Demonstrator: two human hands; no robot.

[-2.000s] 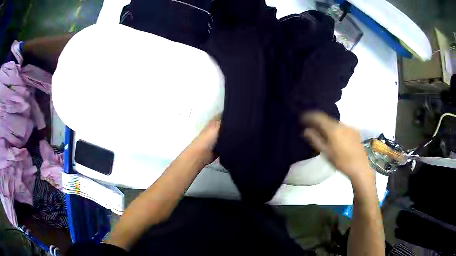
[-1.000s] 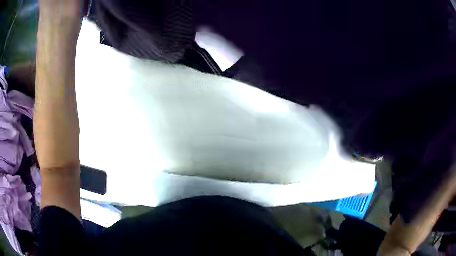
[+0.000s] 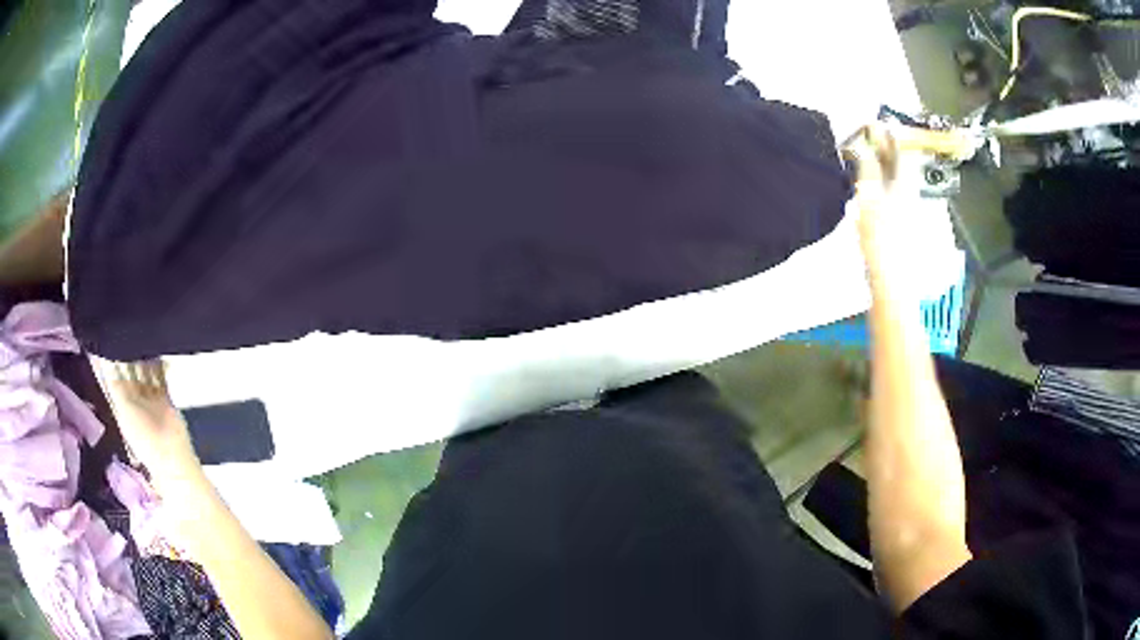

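Note:
A dark purple-black garment (image 3: 463,200) lies spread wide over the white padded pressing table (image 3: 500,381). Its lower edge runs in a curve above the table's near edge. My left hand (image 3: 144,394) is at the garment's lower left corner, with its fingertips at the cloth edge and partly hidden. My right hand (image 3: 873,169) is at the garment's right end, right beside the steam iron (image 3: 931,140). Its fingers are small and blurred, so I cannot tell whether they grip the cloth or the iron's yellow-tan handle.
A black smartphone (image 3: 230,431) lies on the table's near left part. Pink garments (image 3: 56,488) are piled at the left. A light-blue basket (image 3: 944,306) shows under the table's right end. Dark folded garments (image 3: 1075,225) lie at the far right. A pale hose (image 3: 1056,119) runs right from the iron.
The garment, first bunched across the middle and then raised at the upper right, now lies spread across the table. My left hand has come down to its left corner, my right hand to its right end.

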